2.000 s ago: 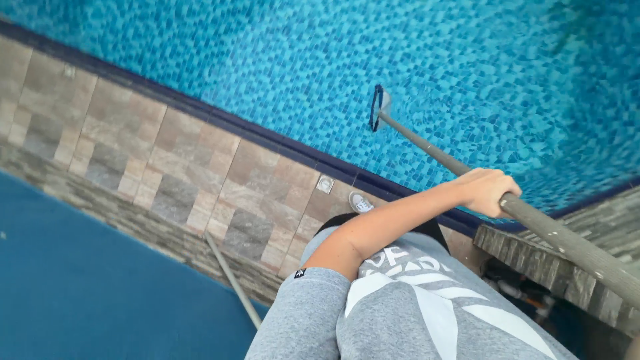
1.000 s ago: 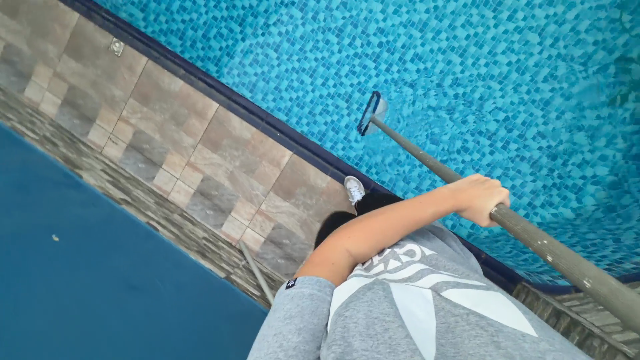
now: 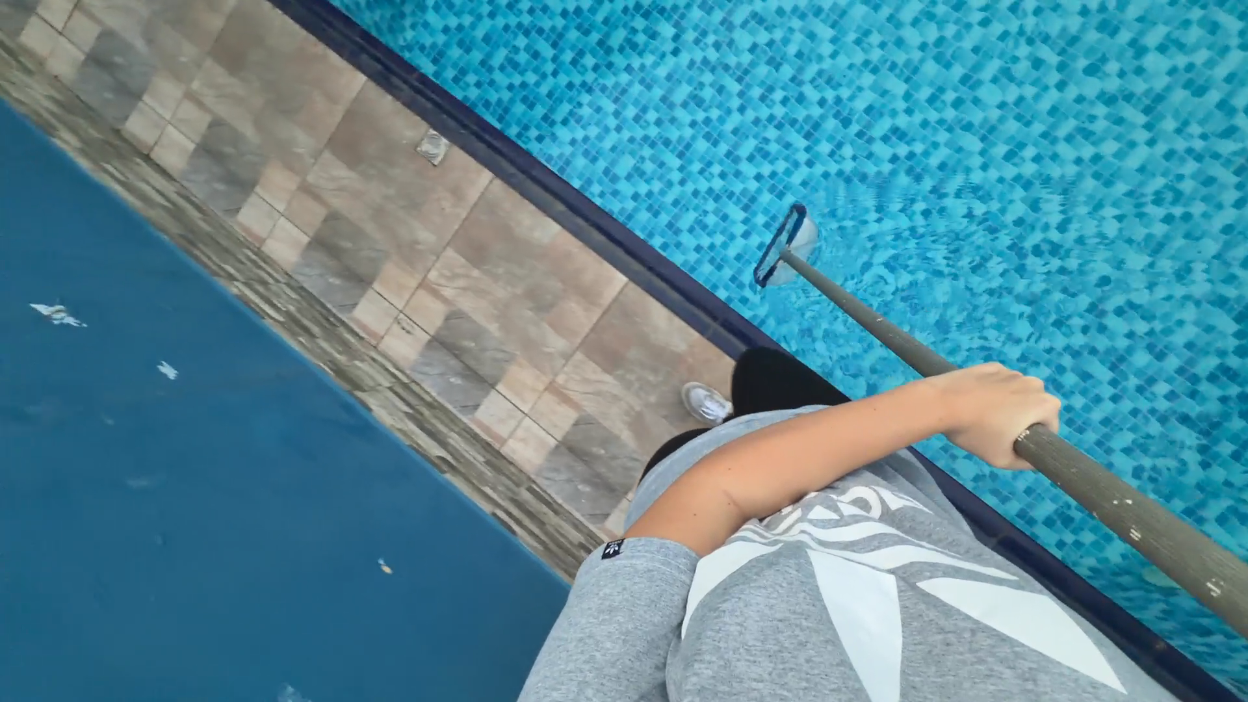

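My left hand (image 3: 999, 414) is closed around a long grey pole (image 3: 1121, 497), with my forearm across the front of my grey shirt. The pole runs from the lower right edge up and left over the pool. At its far end is a skimmer net (image 3: 785, 246) with a dark blue frame and pale mesh, at the water near the pool's edge. Small ripples show in the water (image 3: 936, 234) beside the net. My right hand is out of view, and the near end of the pole is cut off by the frame.
A dark blue tiled pool edge (image 3: 575, 214) runs diagonally beside a stone-tiled walkway (image 3: 468, 283), where my shoe (image 3: 707, 402) shows. A small square drain cover (image 3: 432, 146) is set in the walkway. Left of its rough stone border (image 3: 292, 341) lies a blue surface (image 3: 244, 507) with scattered debris.
The thin rod by the walkway's border in both earlier frames is out of view. Debris on the blue surface now shows more. My left hand has kept its hold on the pole.
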